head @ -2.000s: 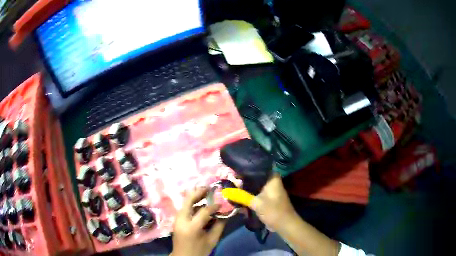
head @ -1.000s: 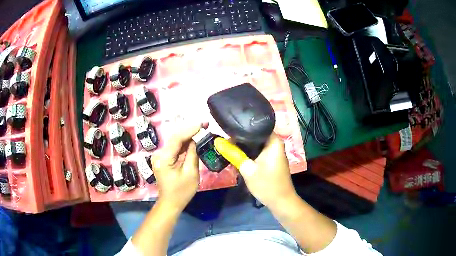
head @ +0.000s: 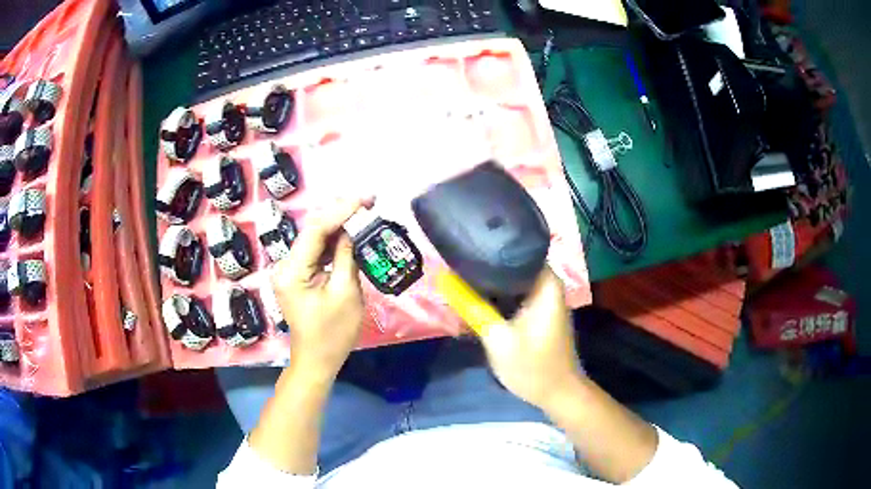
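My left hand point(head: 323, 287) holds a smartwatch point(head: 389, 256) by its strap, with the lit green and white screen facing up, above the front part of the pink-red blister tray point(head: 430, 95). My right hand point(head: 530, 339) is closed round the grip of the barcode scanner point(head: 485, 227), whose bulky black head is just right of the smartwatch, not touching it. One finger of the right hand has a yellow cover or lies along a yellow part; I cannot tell which. Several watches point(head: 228, 244) stand in rows in the tray's left pockets, straps looped.
Stacked red-orange trays with watches point(head: 103, 239) are at the left. The keyboard point(head: 344, 43) lies behind the blister tray. A coiled cable point(head: 621, 205) with a binder clip point(head: 619, 143), a blue pen point(head: 637, 81) and a black boxy machine point(head: 711, 124) are at the right. Red-orange trays point(head: 678, 296) lie lower right.
The smartwatch has left the scanner and the right hand, and its screen now shows green and white. The scanner has moved right. The head view has shifted down from the monitor.
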